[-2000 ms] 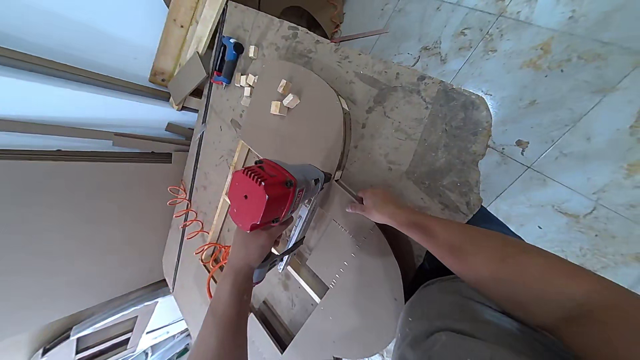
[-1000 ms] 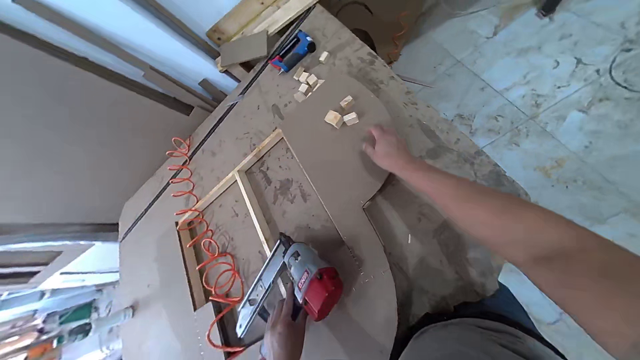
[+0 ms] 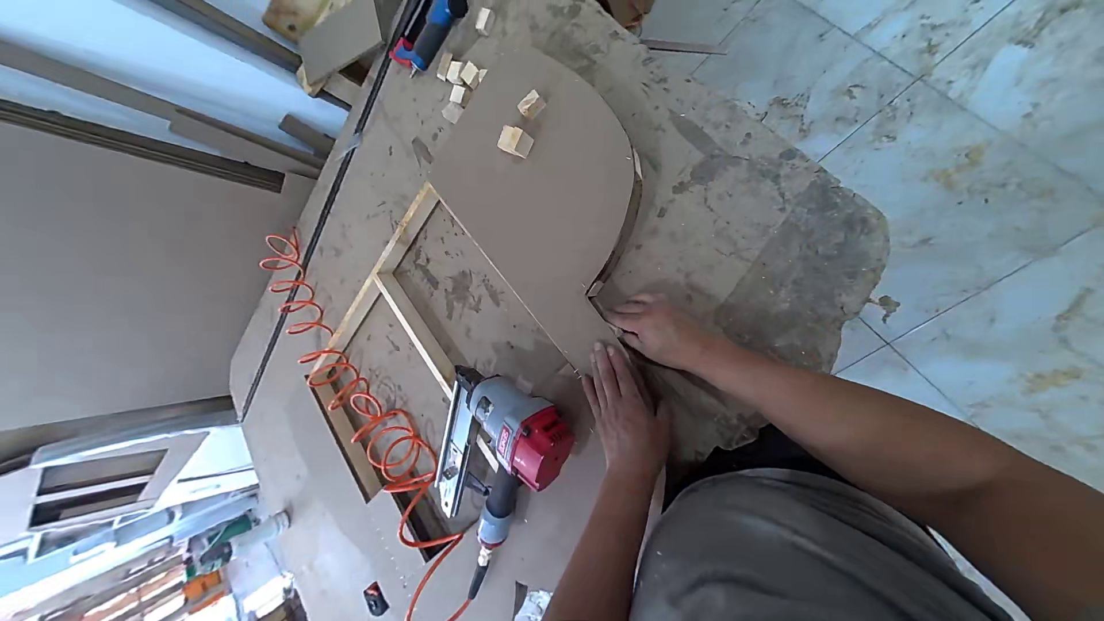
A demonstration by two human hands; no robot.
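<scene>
My left hand (image 3: 623, 412) lies flat on the curved brown board (image 3: 535, 198), near its inner edge. Beside it, my right hand (image 3: 657, 332) touches the same board's edge at the notch, fingertips at the rim; whether it pinches a small block there is hidden. A red and grey pneumatic nailer (image 3: 513, 431) rests untouched on the frame and board, left of my left hand. Two small wooden blocks (image 3: 515, 141) sit on the board's rounded end. The wooden frame (image 3: 405, 319) joins the board's straight edge.
An orange coiled air hose (image 3: 371, 414) runs over the frame to the nailer. Several wood blocks (image 3: 455, 93) and a blue and black tool (image 3: 431, 34) lie at the worktable's (image 3: 776, 224) far side. Leaning boards (image 3: 129, 99) stand at the left, tiled floor (image 3: 966, 172) at the right.
My left hand has let go of the nailer, which now lies on the work. My right hand has moved from near the loose blocks to the notch, and one fewer block lies on the board.
</scene>
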